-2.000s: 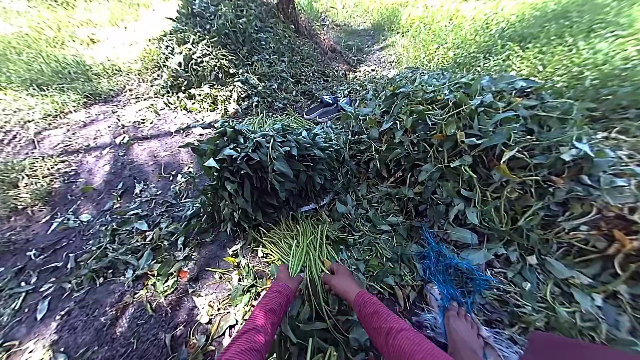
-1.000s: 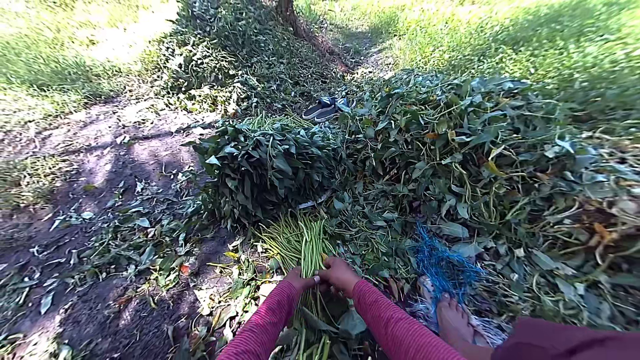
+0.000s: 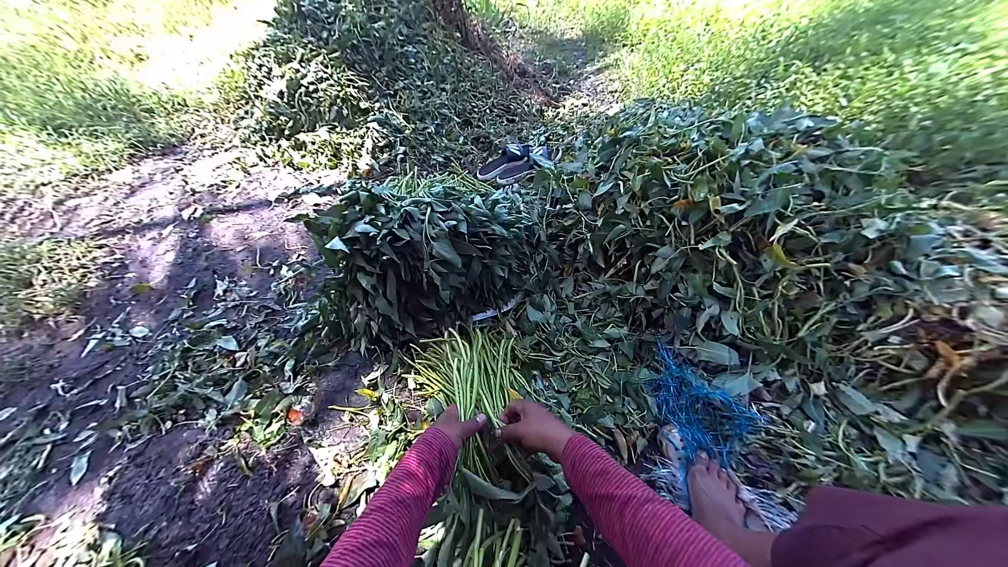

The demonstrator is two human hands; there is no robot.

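Observation:
A bundle of green leafy stems [image 3: 470, 374] lies low in the middle, its cut ends pointing away from me. My left hand [image 3: 458, 424] rests against the bundle's left side, thumb across the stems. On the right side my right hand [image 3: 532, 426] has its thumb and fingertips pinched together at the stems; whether a thin tie is between them cannot be told. The bundle's leaves lie below the hands, partly hidden by my forearms. Just beyond stands a stack of leafy bundles [image 3: 425, 252], with a pale flat object [image 3: 494, 310] at its base.
A large heap of leafy vines [image 3: 724, 213] fills the right side. Blue plastic strands [image 3: 701, 405] lie by my bare foot [image 3: 713, 488]. Dark sandals [image 3: 516, 163] sit behind the stack. Another leafy pile [image 3: 315, 87] stands at the back, and bare soil [image 3: 197, 244] with scattered leaves lies left.
My hands were apart at the stems, then came together over them. Now they are slightly apart again, the right hand at the bundle's right side.

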